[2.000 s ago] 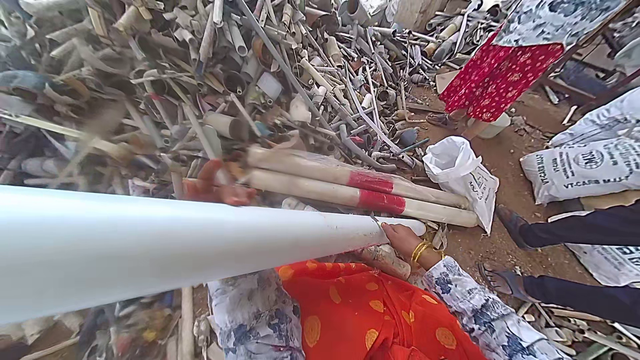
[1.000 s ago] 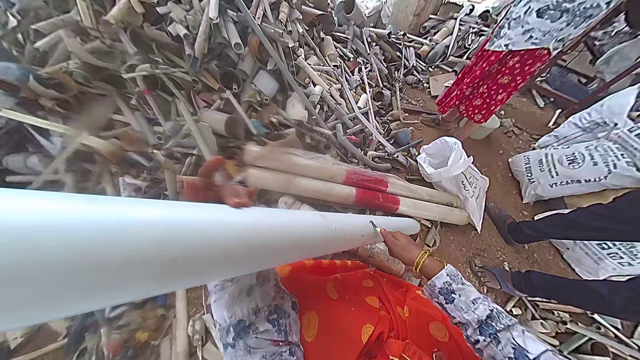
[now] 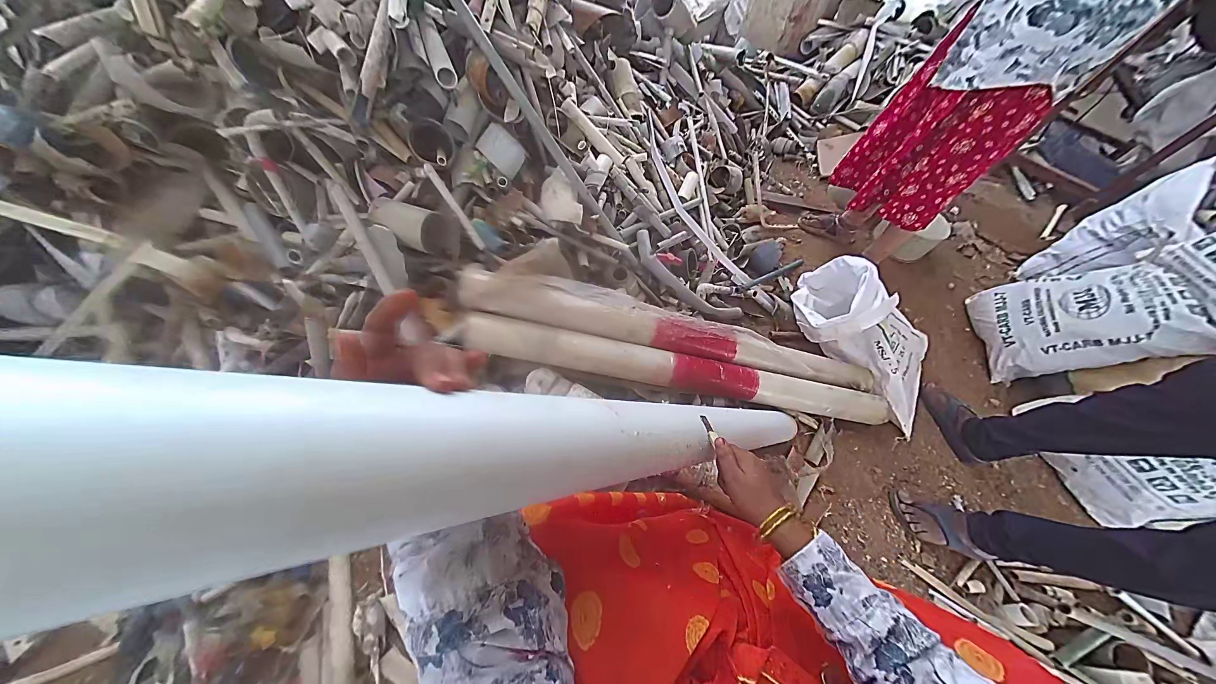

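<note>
A large, smooth white pipe [image 3: 313, 461] runs from the left edge and looks narrower toward its far end at centre right. My right hand [image 3: 755, 484], with gold-coloured bangles at the wrist, grips a small bladed tool [image 3: 708, 427] whose tip meets the pipe's surface near that far end. My left arm passes under the pipe. On the far side, the blurred fingers of my left hand [image 3: 413, 347] curl against its upper edge; the palm is partly hidden. Just beyond lie two long cream-coloured pipes [image 3: 589, 350] with red bands.
A heap of scrap pipe pieces [image 3: 427, 142] fills the left and back. An upright white sack [image 3: 845, 304] adjoins the banded pipes. Full printed sacks [image 3: 1092, 318] lie right, near one person's sandalled feet [image 3: 940, 527]. Another person in a red patterned garment [image 3: 950, 142] stands behind.
</note>
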